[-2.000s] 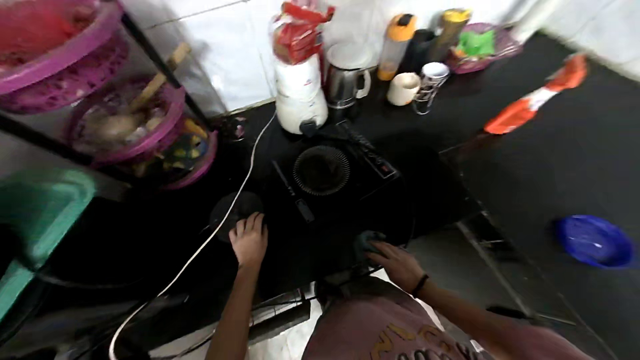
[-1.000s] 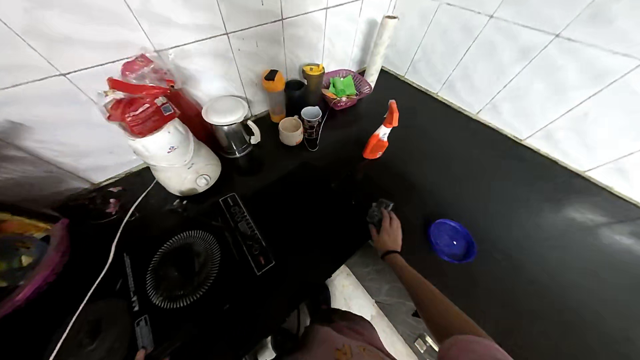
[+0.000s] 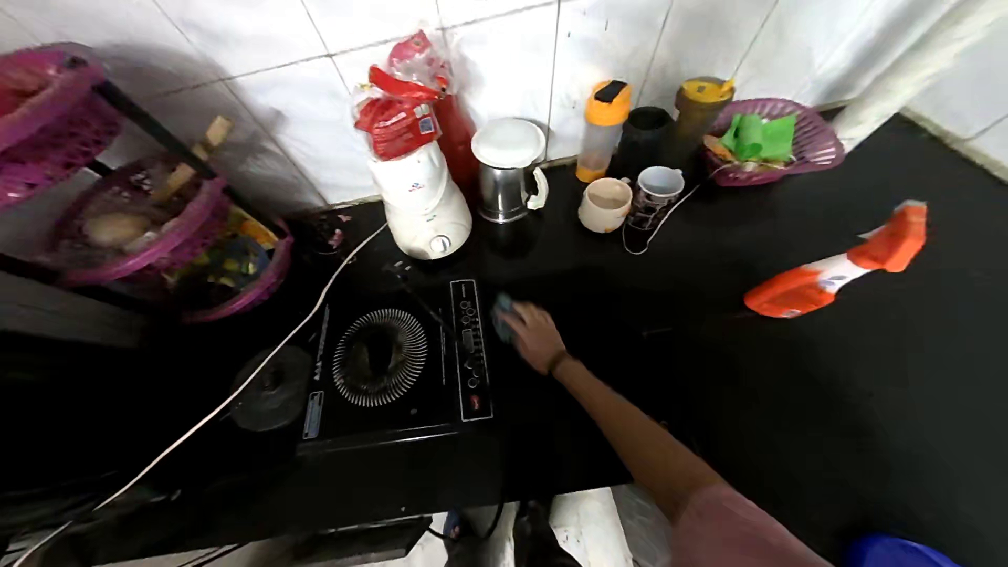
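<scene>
My right hand [image 3: 535, 335] presses a dark grey-blue cloth [image 3: 502, 317] on the black countertop [image 3: 598, 315], just right of the control panel of an induction cooktop [image 3: 380, 358]. My left hand is out of view. Left of the cooktop lies a round dark lid [image 3: 272, 387]. Behind the cooktop stands a white mixer grinder [image 3: 429, 205] with a red plastic packet [image 3: 398, 122] on top. An orange and white spray bottle [image 3: 839, 264] is on the counter to the right.
A steel jug [image 3: 504, 189], a beige mug [image 3: 605, 206], a patterned cup [image 3: 657, 193], an orange-capped bottle [image 3: 602, 130] and a purple basket [image 3: 819, 146] line the wall. A white cord [image 3: 268, 358] crosses the left side. Tiered pink baskets [image 3: 169, 236] stand left; a blue bowl [image 3: 898, 553] is lower right.
My right hand has moved left with the cloth, from near the blue bowl to beside the cooktop. My left hand, on the round lid two seconds ago, has left the view. The view has shifted.
</scene>
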